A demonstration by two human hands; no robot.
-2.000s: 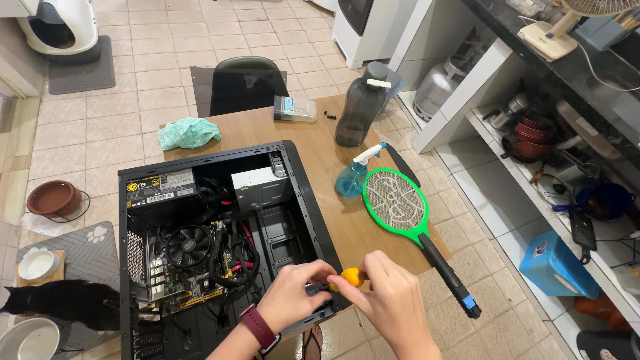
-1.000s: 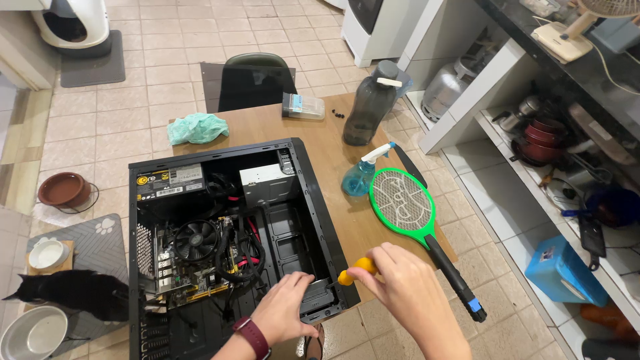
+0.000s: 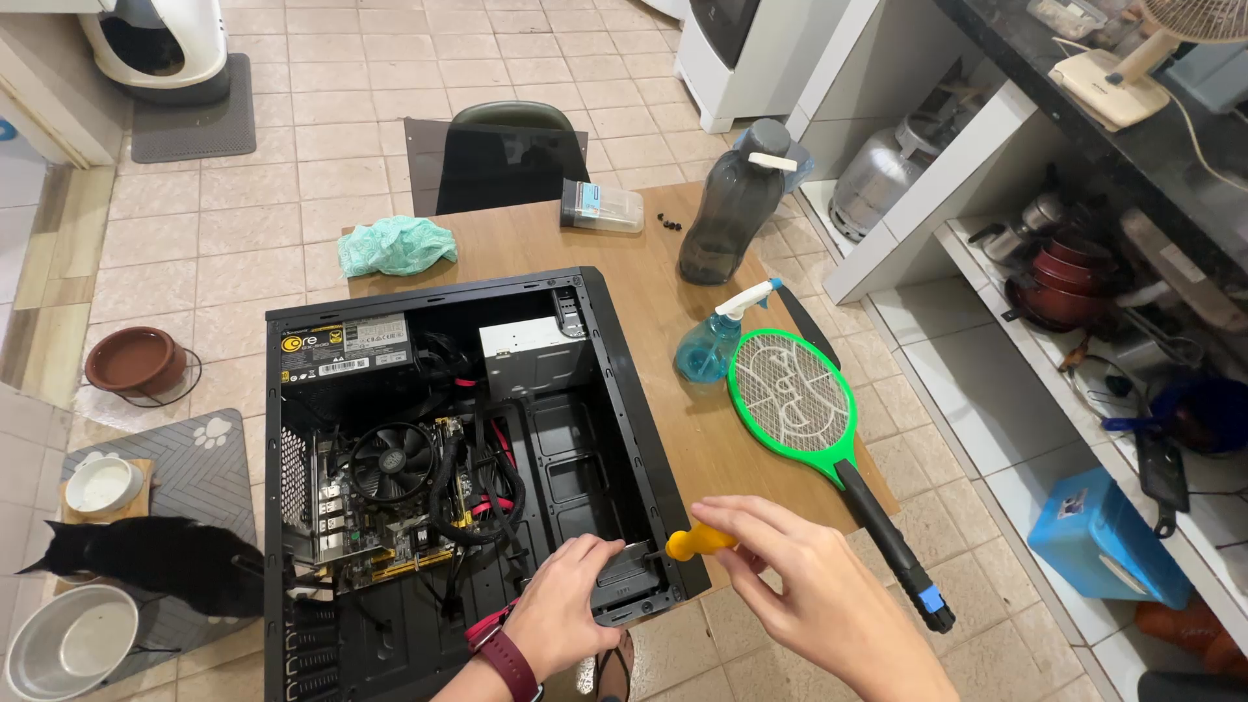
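An open black computer case (image 3: 600, 336) lies on its side on a wooden table, showing a power supply (image 3: 346, 346), a CPU fan (image 3: 393, 462), cables and a metal drive bay box (image 3: 536, 359). My left hand (image 3: 565, 600), with a maroon watch band on the wrist, reaches into the lower right of the case, fingers on a black drive piece (image 3: 629, 577); whether it grips it is unclear. My right hand (image 3: 790, 575) holds a yellow screwdriver handle (image 3: 700, 541) between thumb and fingers at the case's right edge. The screwdriver's tip is hidden.
On the table (image 3: 507, 239) are a green cloth (image 3: 397, 246), a plastic box (image 3: 603, 207), small black screws (image 3: 669, 222), a dark bottle (image 3: 731, 205), a spray bottle (image 3: 709, 346) and a green electric swatter (image 3: 795, 395). A black cat (image 3: 156, 561) is on the floor at left.
My hands were together around the yellow handle two seconds ago. The left hand has since moved down onto the black piece in the case, while the handle stays in my right hand at the case's edge.
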